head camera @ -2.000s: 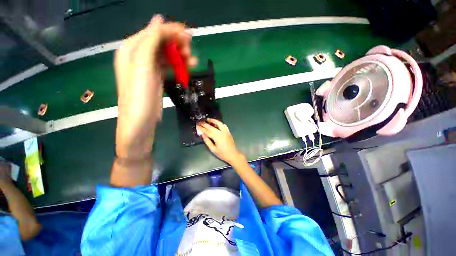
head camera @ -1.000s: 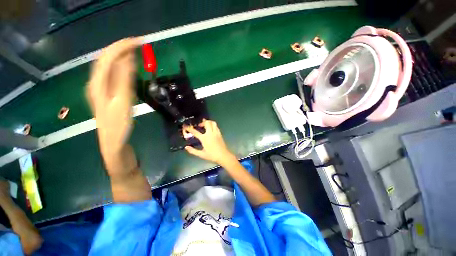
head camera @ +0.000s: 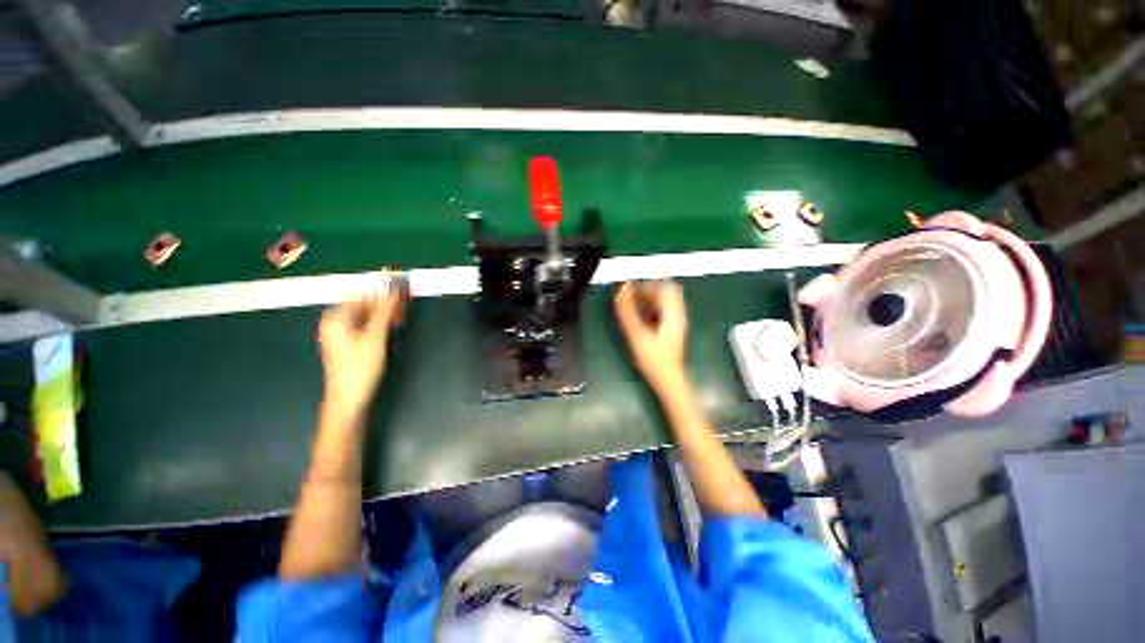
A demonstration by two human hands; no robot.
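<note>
The black toggle clamp fixture (head camera: pixel 534 320) stands on the green bench in front of me. Its red handle (head camera: pixel 545 191) points up and away, and no hand touches it. The nest at its near end looks dark, with no copper part visible. My left hand (head camera: pixel 358 329) is left of the fixture by the white strip, fingers pinched on what looks like a small copper part at the fingertips. My right hand (head camera: pixel 653 324) is right of the fixture, fingers curled on what looks like another small part, mostly hidden. Two copper square parts (head camera: pixel 286 249) lie on the belt at left.
More copper parts (head camera: pixel 763 217) lie on the belt at right. A pink fan (head camera: pixel 885 308) and white adapter (head camera: pixel 766 359) with cables stand on the right bench. A yellow-green label (head camera: pixel 55 421) is at far left, with another person's arm (head camera: pixel 25 553) below it.
My left hand has come down from beside the red handle to the belt's edge strip. My right hand has left the nest and moved right. One part is gone from the right-hand group. The view has shifted.
</note>
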